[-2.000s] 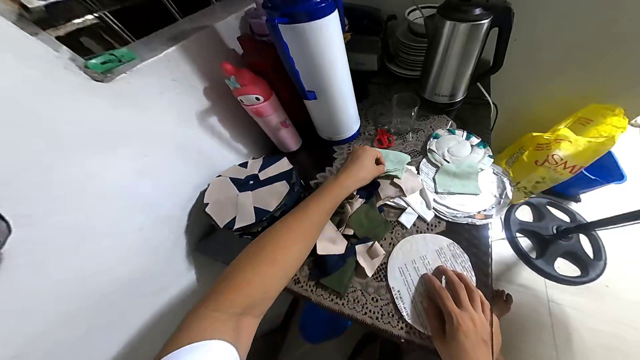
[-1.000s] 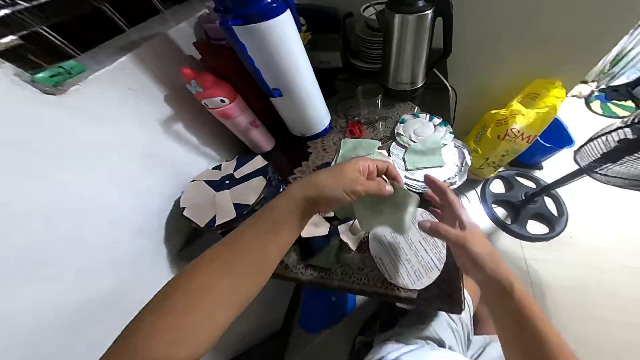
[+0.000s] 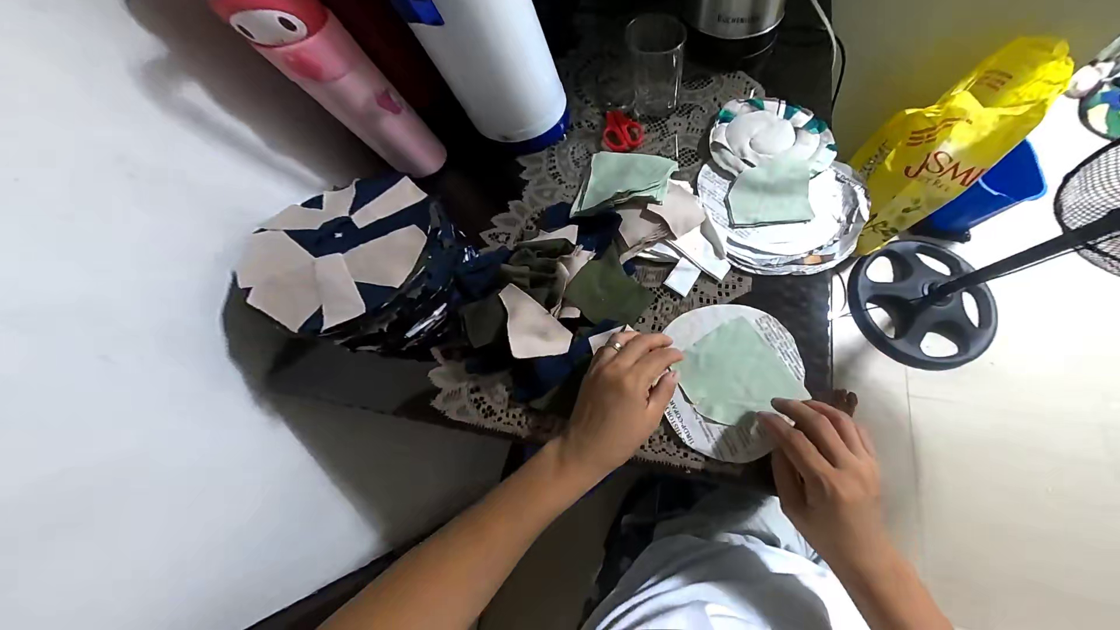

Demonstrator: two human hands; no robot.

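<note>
A pale green fabric piece [image 3: 739,372] lies on a round disc of printed paper [image 3: 700,429] near the table's front edge. My left hand [image 3: 626,389] touches the left edge of the disc and cloth, with its fingers bent. The fingertips of my right hand [image 3: 827,451] pinch the cloth's lower right corner. Left of the disc are loose olive, navy and beige fabric scraps [image 3: 534,324]. A folded stack of pale green cloth [image 3: 623,181] lies behind them. Another green piece [image 3: 770,192] rests against a white fabric rosette [image 3: 766,136] on stacked paper discs [image 3: 831,236].
Red-handled scissors [image 3: 622,130] and a glass tumbler [image 3: 655,66] stand farther back on the lace cloth. A pink bottle [image 3: 350,87], a large white flask [image 3: 494,70] and a stack of patched navy and beige fabric [image 3: 337,254] are left. A fan base [image 3: 922,304] and yellow bag [image 3: 958,131] are right.
The green cloth, held up between my hands a second ago, now lies on the paper disc. My left hand has come down to the disc's left edge, my right hand to its lower right.
</note>
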